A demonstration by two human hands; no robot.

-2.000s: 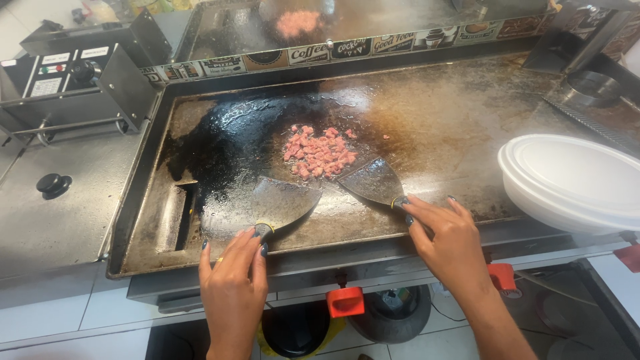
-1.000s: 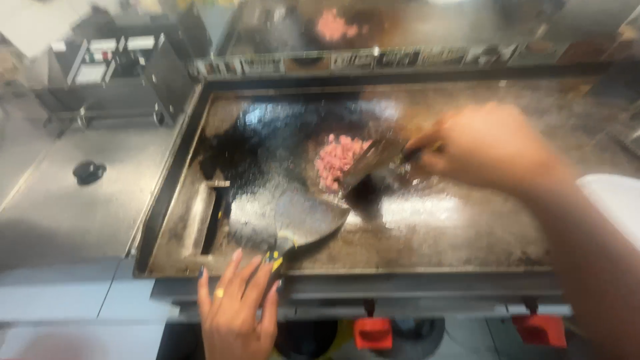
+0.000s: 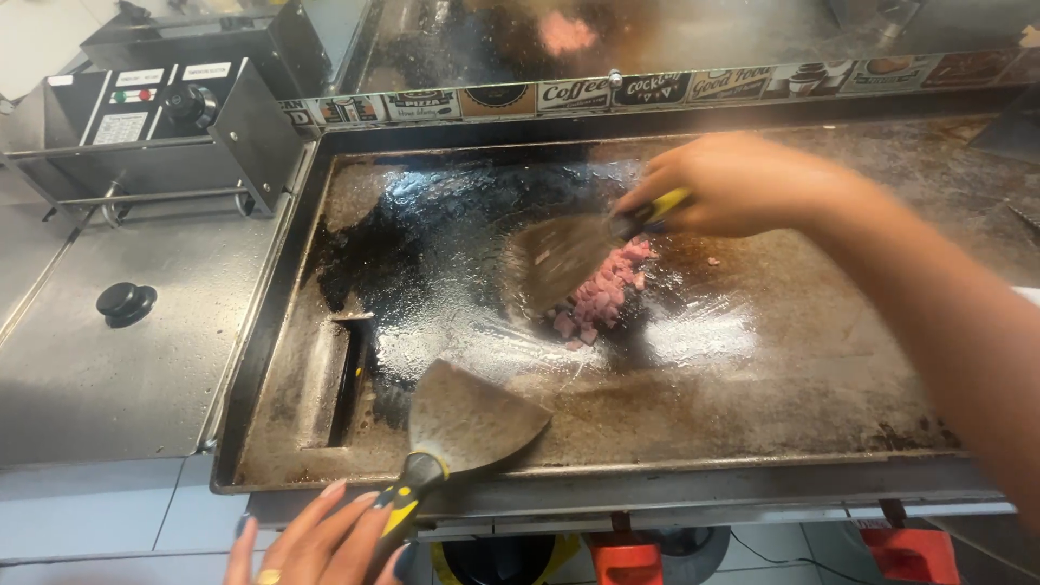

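Diced pink meat (image 3: 605,292) lies in a heap on the oily flat griddle (image 3: 731,414). My right hand (image 3: 731,183) grips the black and yellow handle of a scraper, whose blurred wide metal blade (image 3: 565,256) rests at the left side of the heap and hides part of it. At the front edge, my left hand (image 3: 325,540) holds the handle of a second scraper; its fan-shaped blade (image 3: 475,418) lies over the griddle's front left part, apart from the meat.
A steel fryer control box (image 3: 154,122) and a lid with a black knob (image 3: 126,302) stand left. The griddle's slot (image 3: 349,382) is at its front left. Red knobs (image 3: 626,561) project below the front edge. A reflective panel (image 3: 487,41) runs behind.
My right hand has moved from the front edge to over the griddle, and its scraper has gone from the right of the meat to its left. My left hand stays at the front edge.
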